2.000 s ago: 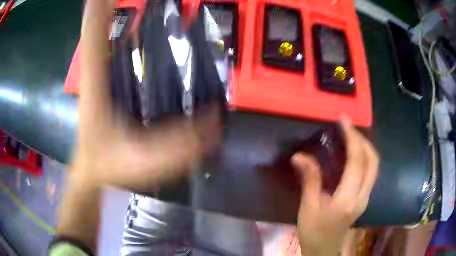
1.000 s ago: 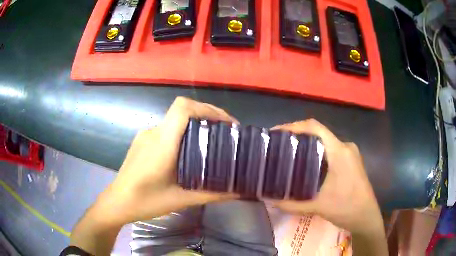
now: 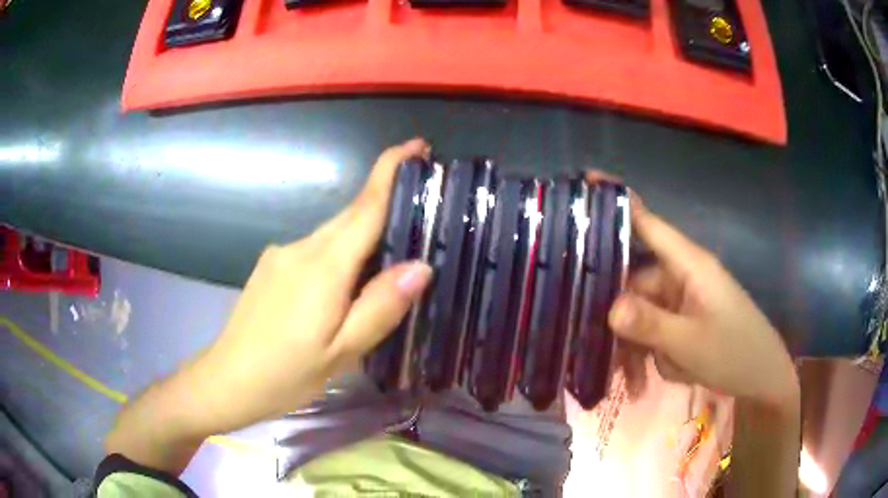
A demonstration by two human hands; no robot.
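Note:
Several closed flip phones (image 3: 506, 282) are gripped side by side in a row, with their long edges facing me as dark glossy bars. One bar shows a thin red line. My left hand (image 3: 321, 282) holds the left end of the row, its thumb on the leftmost phone. My right hand (image 3: 696, 311) holds the right end, its thumb on the rightmost phone. The row is above the bench's near edge and my lap. A red-orange foam phone tray (image 3: 428, 70) lies beyond, holding phones back side up, cut off by the top of the picture.
The dark green shiny bench (image 3: 224, 160) curves down at its near edge. A smartphone (image 3: 839, 53) and cables lie at the upper right. A red plastic stool (image 3: 49, 267) stands on the grey floor at the left.
The row of phones has turned from short ends facing me to long edges showing. My left thumb now lies on the leftmost phone. The tray sits higher in view.

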